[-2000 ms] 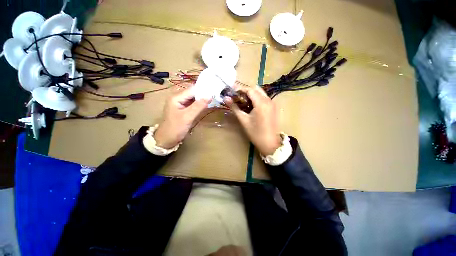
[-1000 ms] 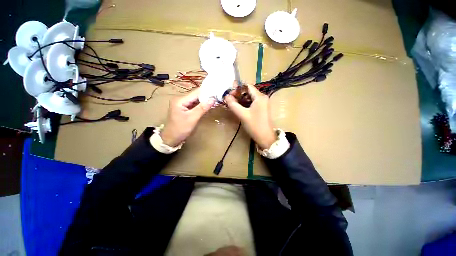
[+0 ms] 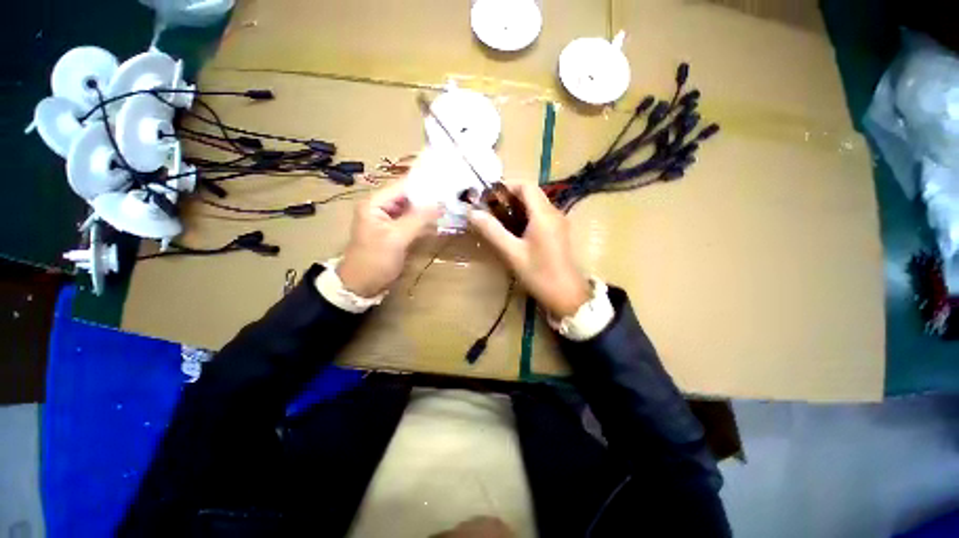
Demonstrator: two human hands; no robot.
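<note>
My left hand (image 3: pixel 381 244) grips a white plastic base (image 3: pixel 440 174) by its lower left edge. My right hand (image 3: pixel 536 247) holds a screwdriver with a dark brown handle (image 3: pixel 506 208); its thin shaft points up and left across the white base. The right fingertips are also at the base's lower right edge. A connector lead (image 3: pixel 478 348) with a black plug hangs down from below my right hand onto the cardboard. A thin wire end shows below the base. Another white base (image 3: pixel 464 119) lies just beyond the held one. The tool's tip is hard to make out.
Wired bases (image 3: pixel 142 131) are piled at left, their black leads (image 3: pixel 305 158) pointing right. Two unwired bases (image 3: pixel 594 71) lie at the far side. Plug leads (image 3: pixel 657 137) fan out at right. Clear bags (image 3: pixel 925 147) and a dark red clump (image 3: pixel 927 289) sit at the right edge.
The screwdriver shaft now shows long over the base, pointing up-left. The black plug lead below my right hand appeared after the oldest frame. Both hands stay at the held base.
</note>
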